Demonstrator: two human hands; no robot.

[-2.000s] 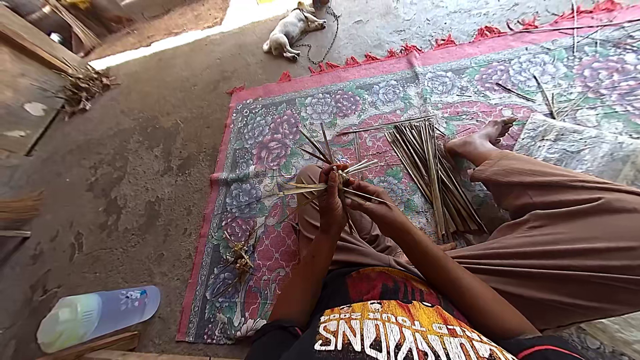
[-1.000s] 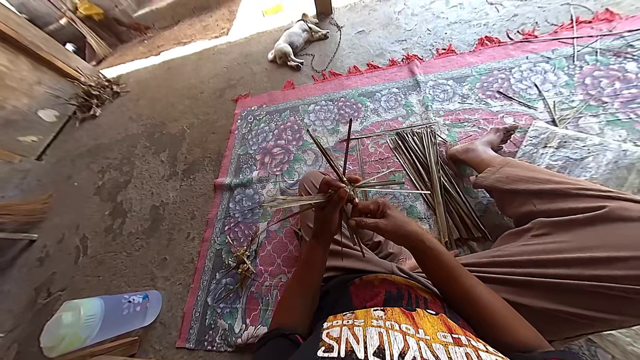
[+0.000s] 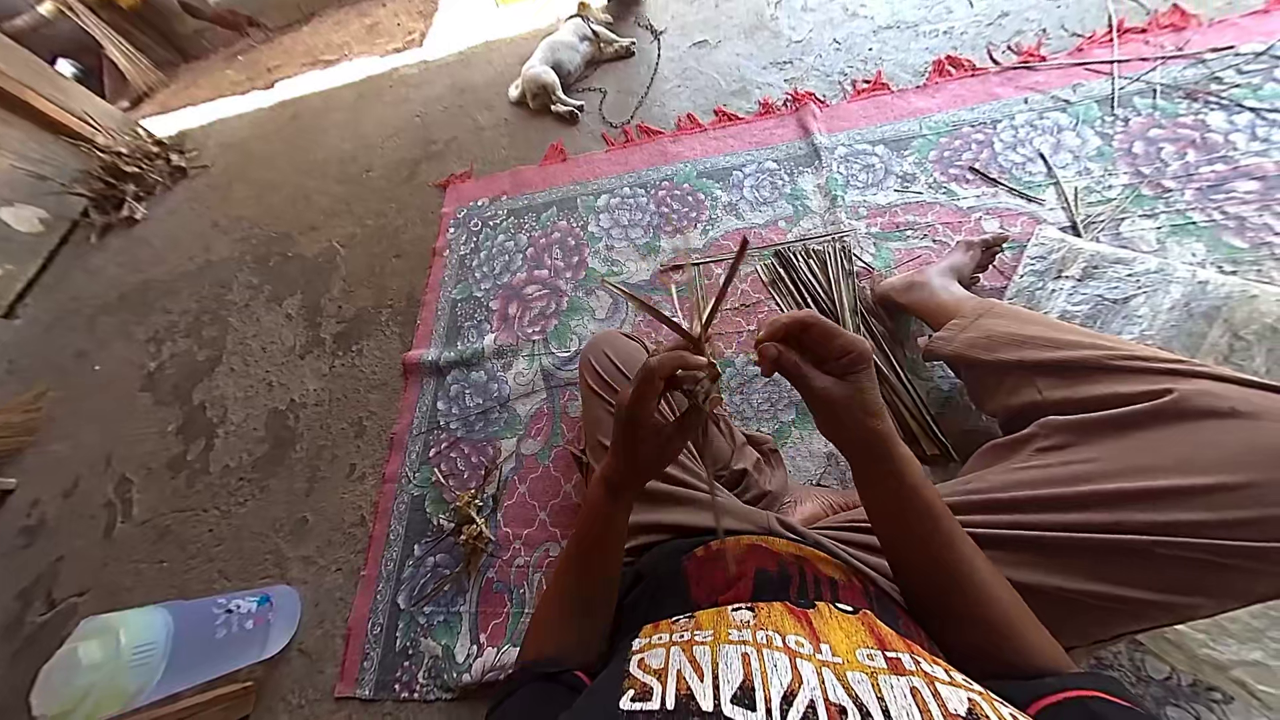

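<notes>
My left hand (image 3: 655, 415) grips a small bundle of crossed dried plant strips (image 3: 708, 330) in front of my lap, with strips fanning up and out. To its right, my right hand (image 3: 822, 375) is raised apart from the bundle, thumb and forefinger pinched together; whether something thin is between them I cannot tell. Beyond my right hand a pile of long dried strips (image 3: 860, 340) lies on the floral mat, beside my bare foot. A small tangle of plant scraps (image 3: 472, 525) rests on the mat's left part.
A red-edged floral mat (image 3: 575, 230) spreads under my legs on the concrete floor. A pale dog (image 3: 560, 65) lies beyond it near a chain (image 3: 650, 80). At lower left is a translucent plastic container (image 3: 165, 640); a bunch of dry material (image 3: 130, 180) stands upper left.
My right hand has come away from the bundle, where it was touching or close a second ago. The strips in my left hand now point mostly upward instead of spreading to all sides.
</notes>
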